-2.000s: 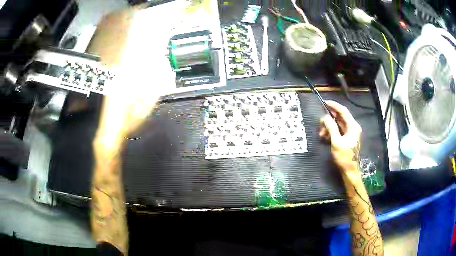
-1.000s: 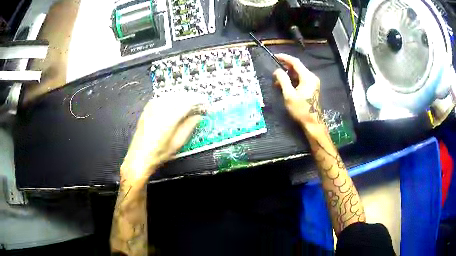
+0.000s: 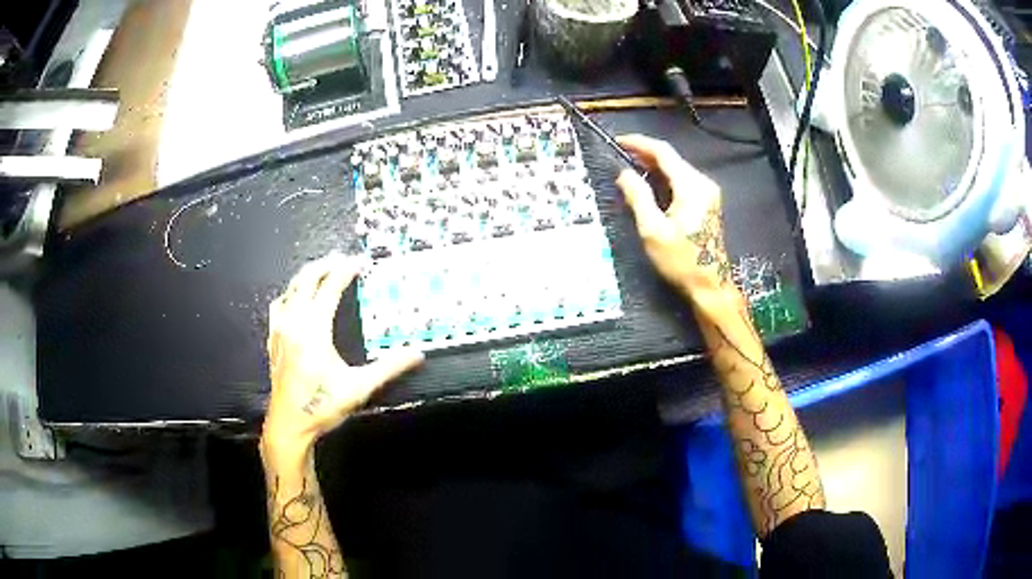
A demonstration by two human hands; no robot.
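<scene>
A PCB panel (image 3: 470, 192) with rows of small silver and dark components lies on the black ribbed mat (image 3: 147, 339). A paler board strip (image 3: 492, 296) lies against its near side. My left hand (image 3: 323, 345) is at the lower left corner of the boards, thumb and fingers spread around the corner; whether it grips the edge is hard to tell. My right hand (image 3: 673, 209) holds a slim black pen-like tool (image 3: 594, 131), its tip pointing up and left near the panel's upper right corner.
Solder wire spool (image 3: 317, 51) and reference board strip (image 3: 436, 45) stand behind. A grey round pot (image 3: 583, 28) is at the top. A white fan (image 3: 905, 102) is right, a blue tote (image 3: 951, 418) lower right. Pale rails (image 3: 51, 170) are left. A thin curved wire lies on the mat.
My left hand came from the rails at left to the mat, and a paler strip now lies beside the panel. The left hand then moved off the strip to its left corner. The rails are now bare.
</scene>
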